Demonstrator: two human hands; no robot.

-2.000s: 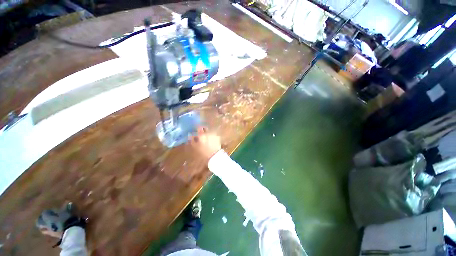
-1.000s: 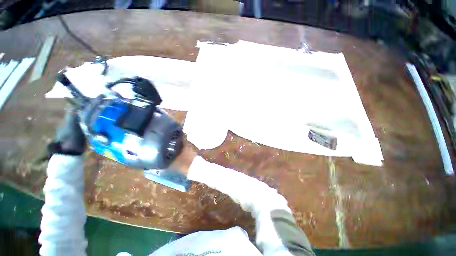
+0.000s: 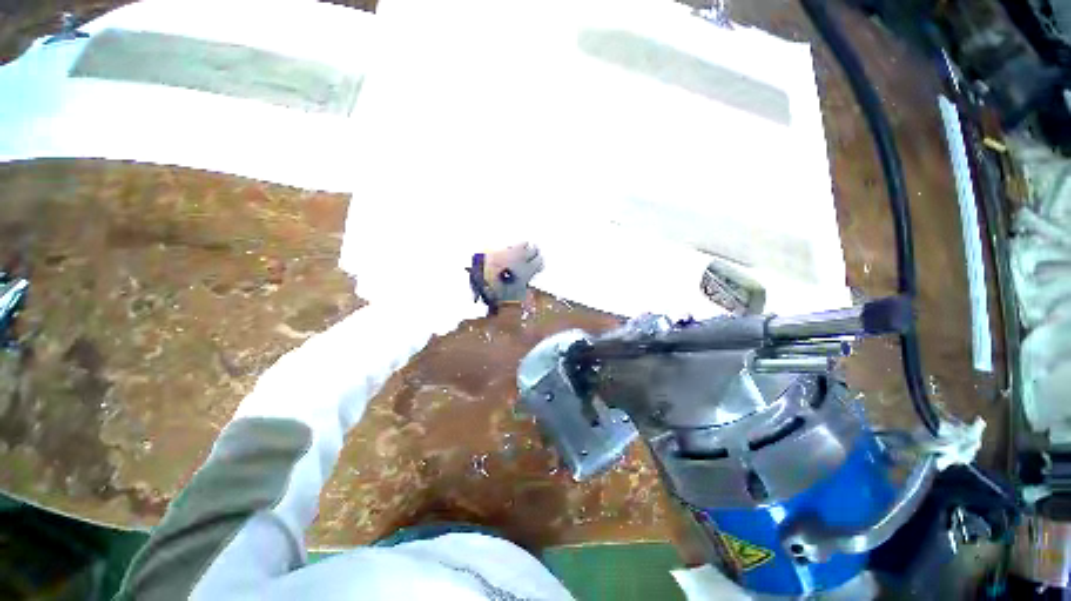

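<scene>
The blue and silver cloth cutting machine (image 3: 775,470) is at the lower right, its motor body large and near, with a yellow warning triangle. Its flat metal base plate (image 3: 581,411) is by the front edge of the white fabric lay (image 3: 505,129). My left hand (image 3: 507,275), partly covered by a grey glove with a dark wrist strap, rests at the lay's curved front edge. Its fingers are small and blurred, so its grip cannot be told. My right hand does not show; a bit of white sleeve is at the bottom edge beside the motor.
Grey-beige strips (image 3: 211,71) lie on the lay. A small printed block (image 3: 732,285) sits near its front right corner. A thick black cable (image 3: 875,129) runs down the right side to the machine. A long white strip (image 3: 965,235) lies near the table's right edge.
The view has turned and come closer to the lay. The machine has moved from the left of the lay to its front right. My left hand has left the machine for the lay's edge.
</scene>
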